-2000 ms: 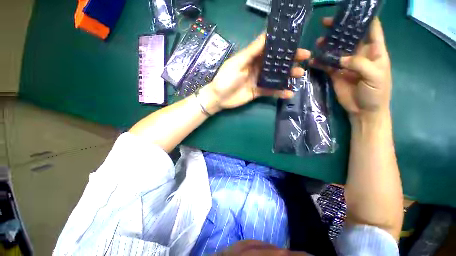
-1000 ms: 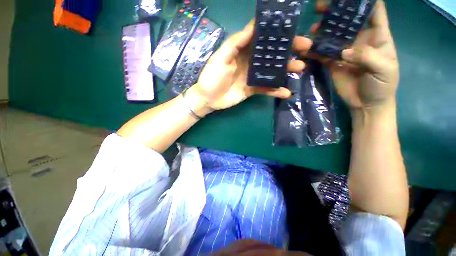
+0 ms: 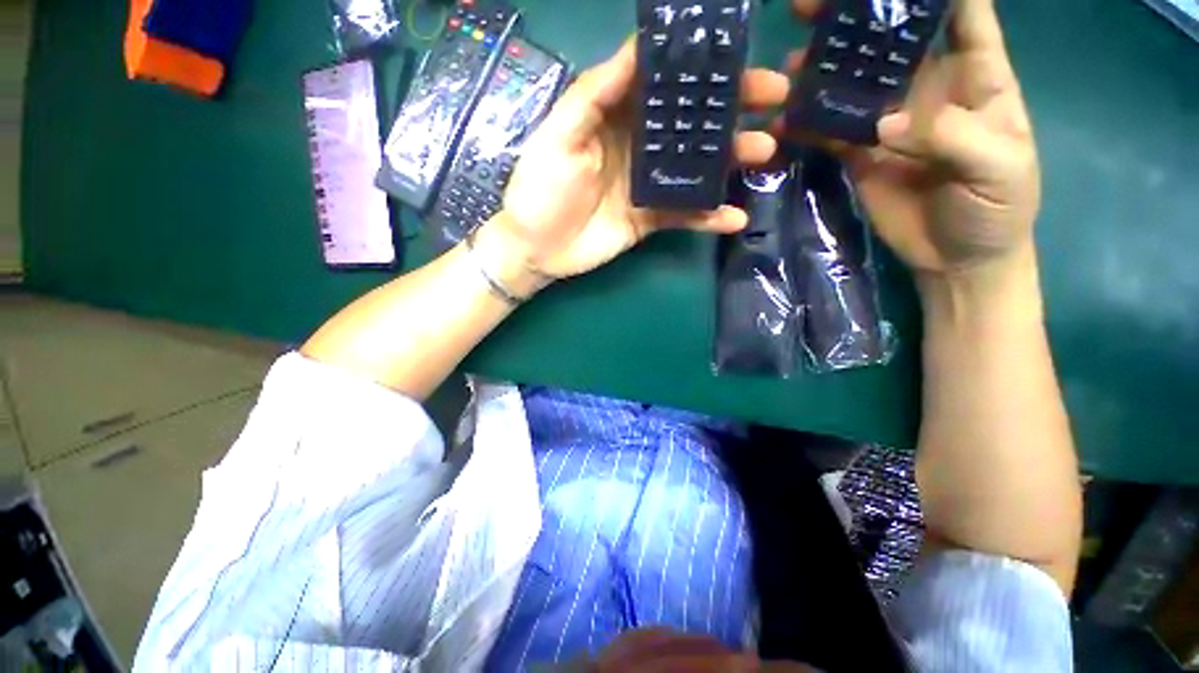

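My left hand (image 3: 579, 184) holds a black remote control (image 3: 685, 118) with pale-marked keys, fingers around its lower part. My right hand (image 3: 960, 164) holds a second black remote (image 3: 864, 63), thumb on its lower end. Both remotes run out of the top of the picture. Two remotes in clear sleeves, one of them the bagged remote (image 3: 756, 296), lie side by side below the held ones. Two more lie left of my left hand: a bagged remote (image 3: 441, 112) and another (image 3: 506, 138), both with coloured keys. A lit pink smartphone (image 3: 349, 164) lies beside them.
The green bench top (image 3: 171, 184) bears everything. An orange and blue item (image 3: 184, 46) is at the far left. A clear-bagged dark item (image 3: 364, 20) is above the smartphone. Beige cabinets (image 3: 145, 381) are at lower left. A pale paper edge shows at top right.
The view has shifted, so the bench items sit further left and higher. The right-hand remote has turned and its lower end shows more clearly. Both hands still hold their remotes.
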